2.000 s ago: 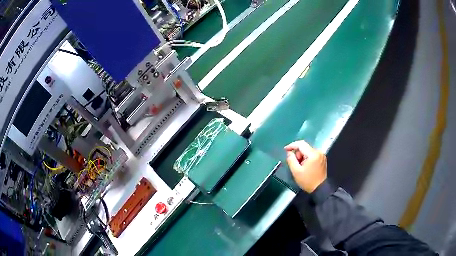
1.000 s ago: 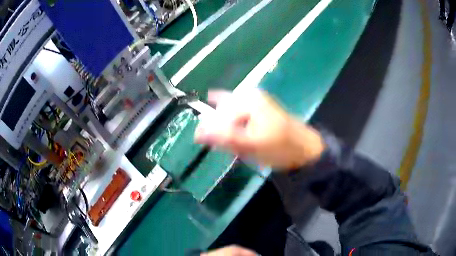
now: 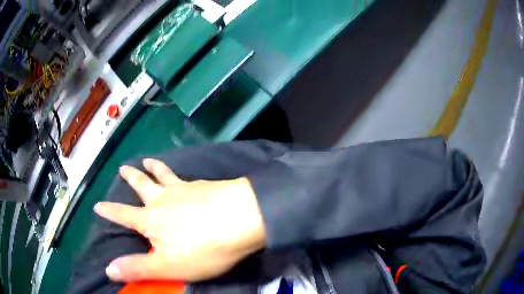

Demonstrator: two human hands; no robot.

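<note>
My right hand [image 3: 189, 227] reaches in from the right, palm down and fingers spread. It is empty and lies on dark cloth, which looks like my left sleeve [image 3: 218, 158]. My left hand is not in view. Beyond the sleeve, two flat green panels sit at different heights, the upper one [image 3: 181, 46] and the lower one [image 3: 210, 74], with a dark gap between them. Crinkled clear film [image 3: 164, 34] lies along the upper panel. No hand touches the panels or the film.
A red push-button [image 3: 113, 111] and a red-brown bar [image 3: 85, 118] are on the white machine base at left. Yellow wiring [image 3: 49, 77] is at the upper left. The green bench [image 3: 304, 28] extends to the upper right. Grey floor with a yellow line [image 3: 465, 86] is at right.
The view has shifted, so the panels stand higher up. My right hand has moved from over the panels to the dark sleeve, its fingers now spread. My left hand has left the view.
</note>
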